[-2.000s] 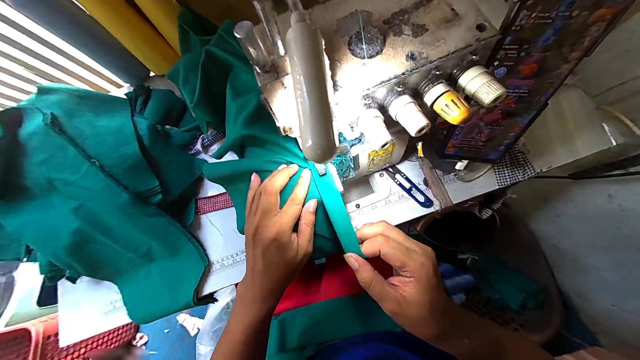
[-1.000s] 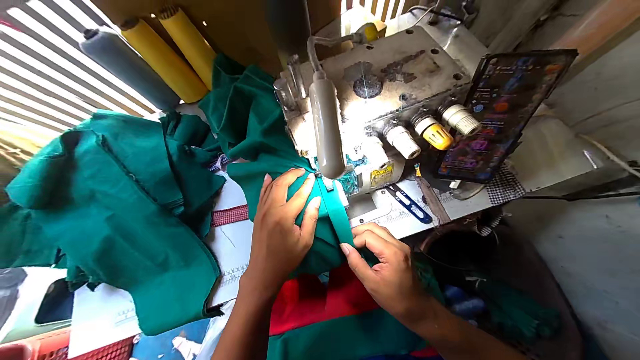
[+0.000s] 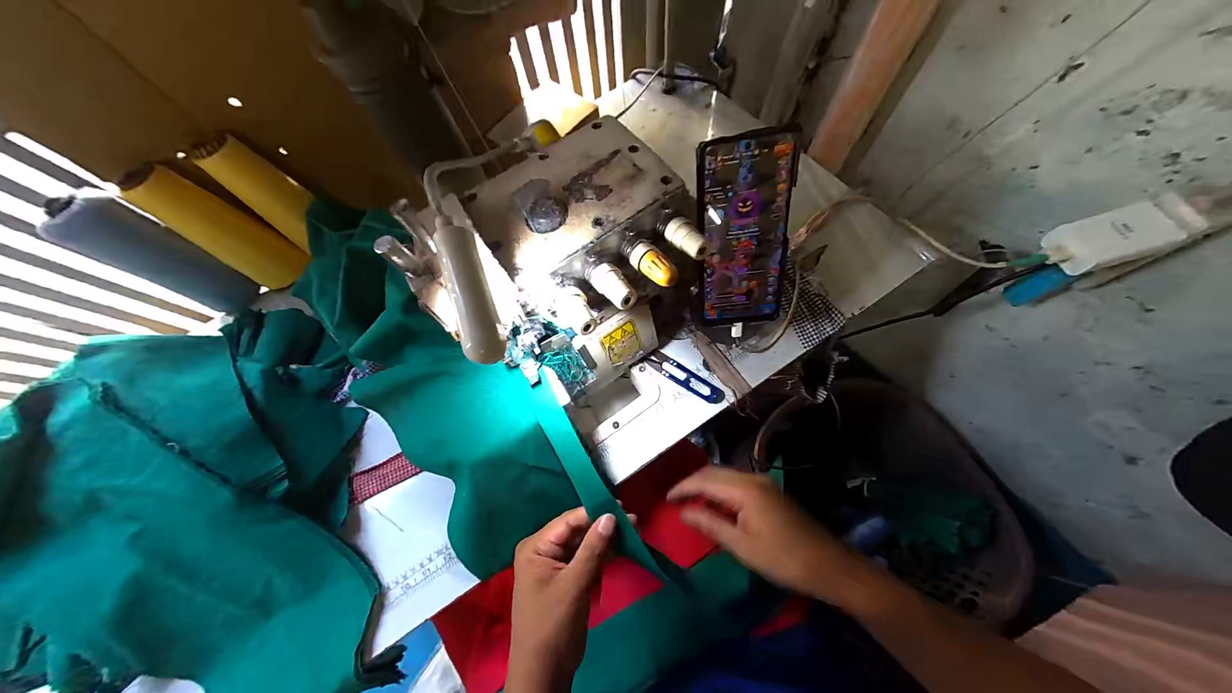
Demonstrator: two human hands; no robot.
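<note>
Green fabric (image 3: 462, 433) runs from the left of an overlock sewing machine (image 3: 577, 202) to its needle area, where teal thread and lint (image 3: 558, 361) are bunched. A narrow green fabric strip (image 3: 570, 443) comes down from there. My left hand (image 3: 563, 587) pinches this strip between thumb and fingers, over red and green cloth. To its right, my right hand (image 3: 746, 525) is off the strip, fingers loosely curled and slightly blurred, with nothing visible in them, above red fabric (image 3: 674, 500). Thread snips (image 3: 685, 377) with a dark blue handle lie on the table beside the machine.
More green fabric (image 3: 183, 510) covers the left side. Yellow rolls (image 3: 207, 226) and a grey roll (image 3: 144, 250) stand behind it. A lit smartphone (image 3: 749, 226) leans right of the machine's tension knobs. A dark basket (image 3: 1011, 539) holding green cloth is at lower right, by the wall.
My left hand has moved off the fabric beside the needle area, down to the strip. My right hand has let go of the strip and moved away to the right. The view has shifted.
</note>
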